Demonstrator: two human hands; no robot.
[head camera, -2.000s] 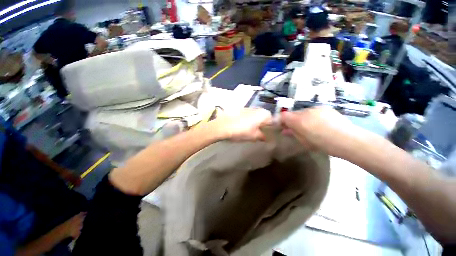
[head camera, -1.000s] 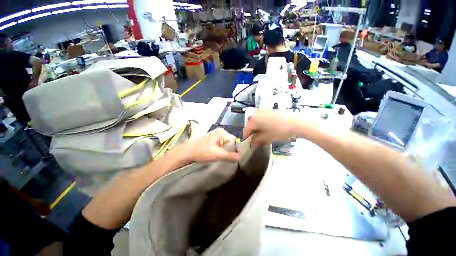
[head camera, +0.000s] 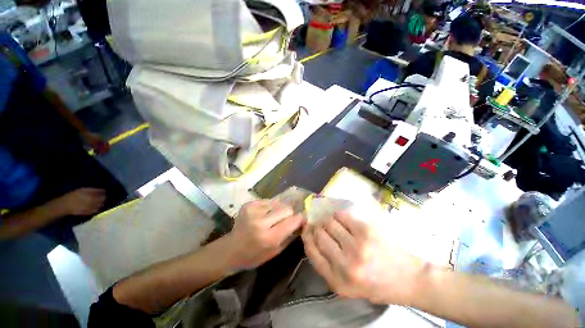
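A beige-grey bag body (head camera: 321, 307) lies low in front of me, its dark opening partly under my hands. My left hand (head camera: 266, 227) pinches its upper edge, and my right hand (head camera: 346, 246) grips the same edge just to the right, where a bit of yellow binding shows. The edge is beside the yellow-bordered template plate (head camera: 349, 186). The sewing machine head (head camera: 426, 166), dark grey with a red logo, stands behind and right of my hands. The fingertips are partly hidden by fabric.
A tall pile of beige bags (head camera: 186, 96) with yellow edges stands at the left rear. A flat beige panel (head camera: 141, 234) lies at the left. A person in blue (head camera: 38, 141) is at the far left, with a hand near the panel. A touchscreen (head camera: 564, 221) is at the right.
The bag has been lowered from its upright, wide-open position, and its edge is now by the plate. Both hands still hold it. The view has tilted down, showing the machine bed.
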